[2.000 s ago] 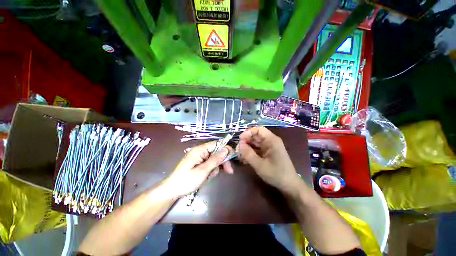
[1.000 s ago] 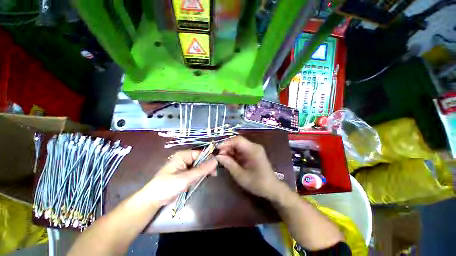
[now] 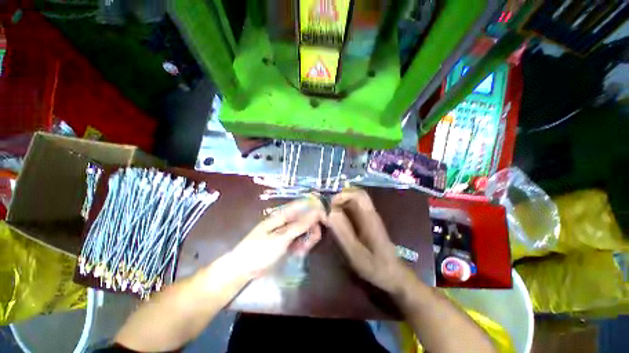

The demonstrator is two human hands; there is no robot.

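My left hand point(image 3: 286, 231) is closed around a blurred bundle of cables; its ends show faintly below the palm, over the dark red-brown board point(image 3: 207, 234). My right hand point(image 3: 358, 224) is close against it on the right, fingertips bent in near the bundle's upper end; whether it grips anything is hidden by blur. Moulded cables point(image 3: 293, 165) stick out in a ladder-like group under the green block, and more lie crisscross at the board's back edge. A large pile of loose cables point(image 3: 141, 227) lies at the left.
The green machine block point(image 3: 310, 120) is above the bed plate point(image 3: 210, 155). A patterned purple flat object point(image 3: 407, 169) lies right of the cables. A red bin point(image 3: 490, 248) is at the right, an open cardboard box point(image 3: 52, 186) at the left. A small pale strip point(image 3: 407, 253) lies on the board.
The view has swung. The hands have drawn close together, and the bundle, clearly seen in my left hand a second ago, is now mostly blurred or covered.
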